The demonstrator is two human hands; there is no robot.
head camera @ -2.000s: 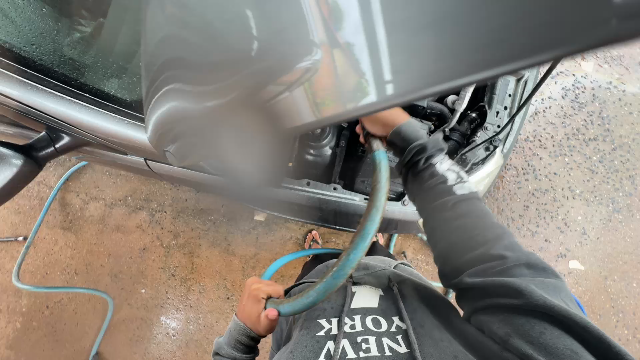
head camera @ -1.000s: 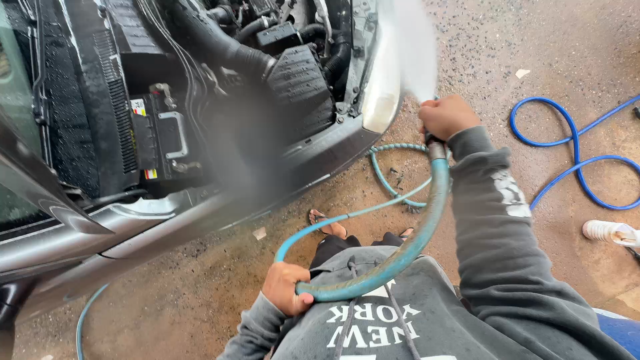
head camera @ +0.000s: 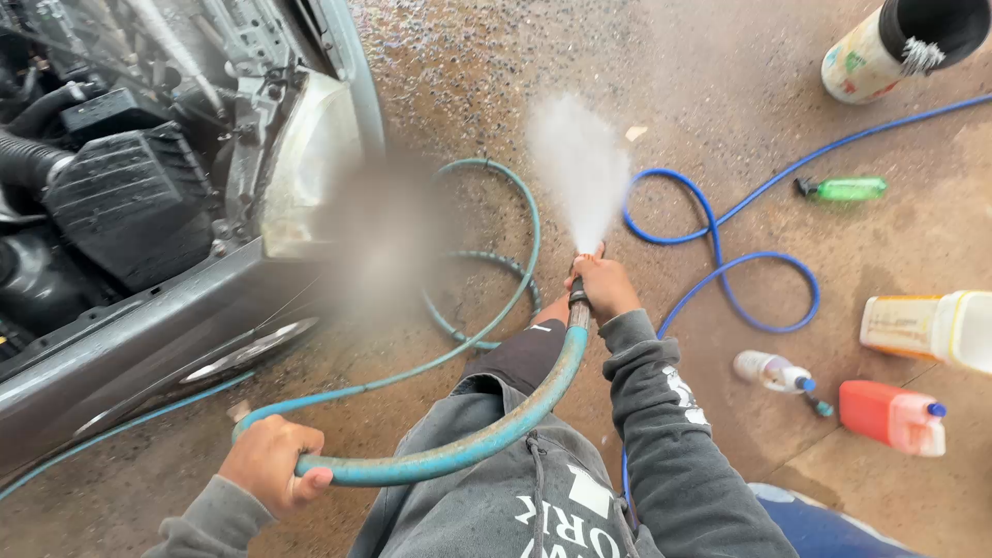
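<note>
My right hand point(head camera: 603, 285) grips the nozzle end of a thick light-blue hose point(head camera: 465, 453), and a wide white water spray point(head camera: 581, 170) fans out from it over the ground. Around the same hose, lower left, my left hand point(head camera: 273, 463) is closed. Left of both hands stands a grey car with its engine bay uncovered; its black air filter housing point(head camera: 132, 198), headlight point(head camera: 306, 167) and front fender point(head camera: 147, 318) show. A blurred patch hides part of the view beside the headlight.
Thin teal hose loops point(head camera: 535, 225) lie on the wet ground near my legs. To the right are a looped blue hose point(head camera: 717, 240), a green bottle point(head camera: 851, 188), a white spray bottle point(head camera: 767, 370), a red jug point(head camera: 887, 415), a yellow-white container point(head camera: 903, 325) and a bucket point(head camera: 856, 70).
The view has swung right, from the engine bay to the car's front corner and the ground beside it. The nozzle has left the engine bay. Both hands have kept hold of the hose.
</note>
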